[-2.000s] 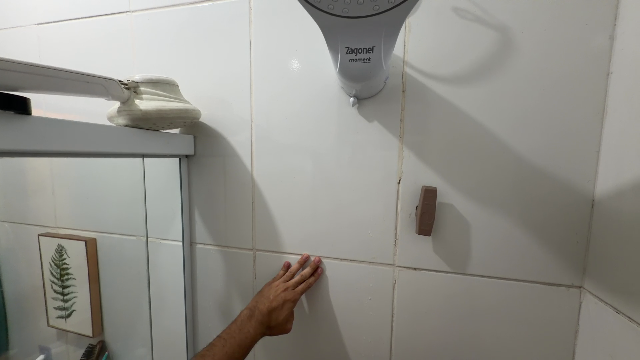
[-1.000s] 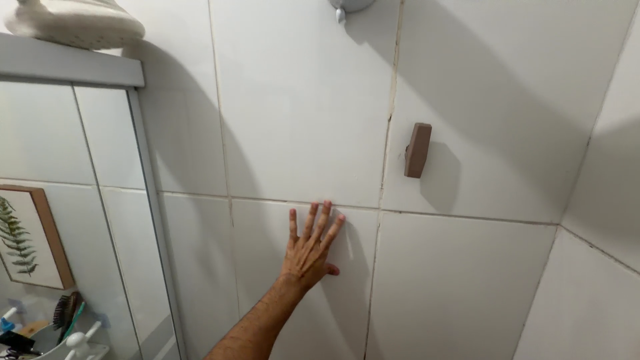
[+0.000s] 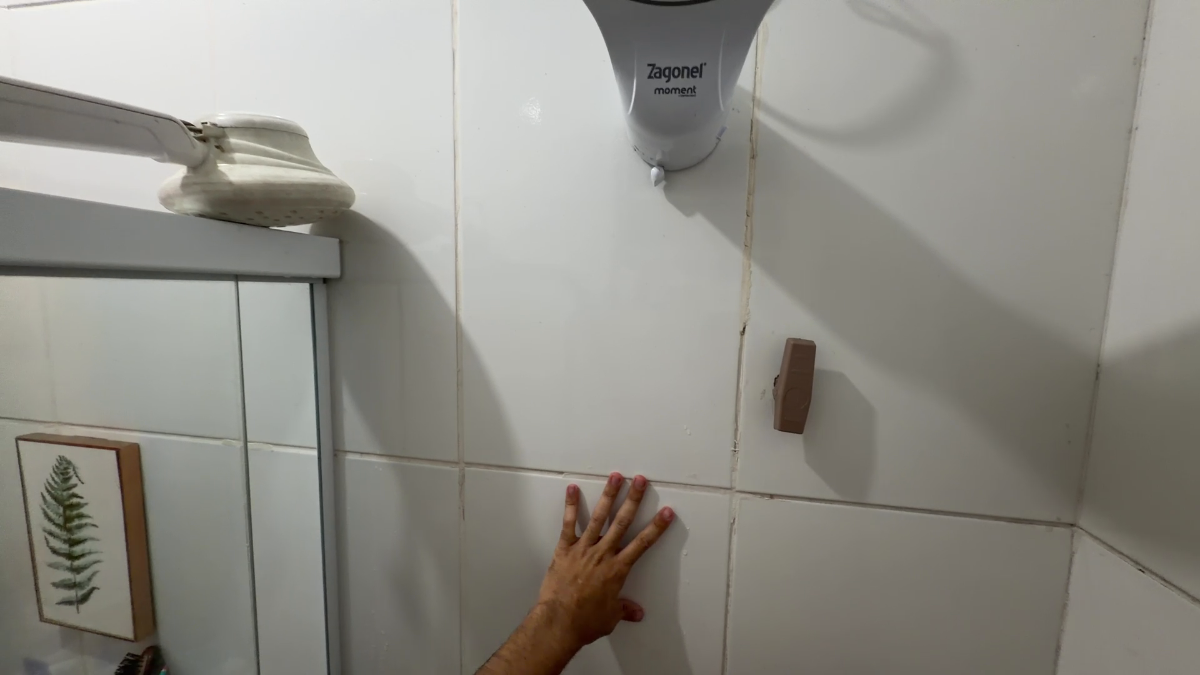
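Note:
My left hand (image 3: pixel 592 577) lies with fingers spread against the white wall tiles (image 3: pixel 600 309), its fingertips at the horizontal grout line; nothing is held in it. Above it, at the top of the view, hangs the lower part of a white Zagonel electric shower (image 3: pixel 675 103) with a small nozzle at its bottom. To the right of the hand and higher, a brown knob or handle (image 3: pixel 795 385) sticks out from the wall. My right hand is out of view.
At the left, an old whitish shower head (image 3: pixel 258 173) with its arm rests on the top rail (image 3: pixel 169 234) of a glass shower enclosure. Through the glass show a framed fern picture (image 3: pixel 80 539) and part of a hairbrush (image 3: pixel 141 662). A wall corner runs down the right side.
Since two seconds ago, my left hand has spread its fingers and turned more upright against the tiles. The view tilted down and then back up.

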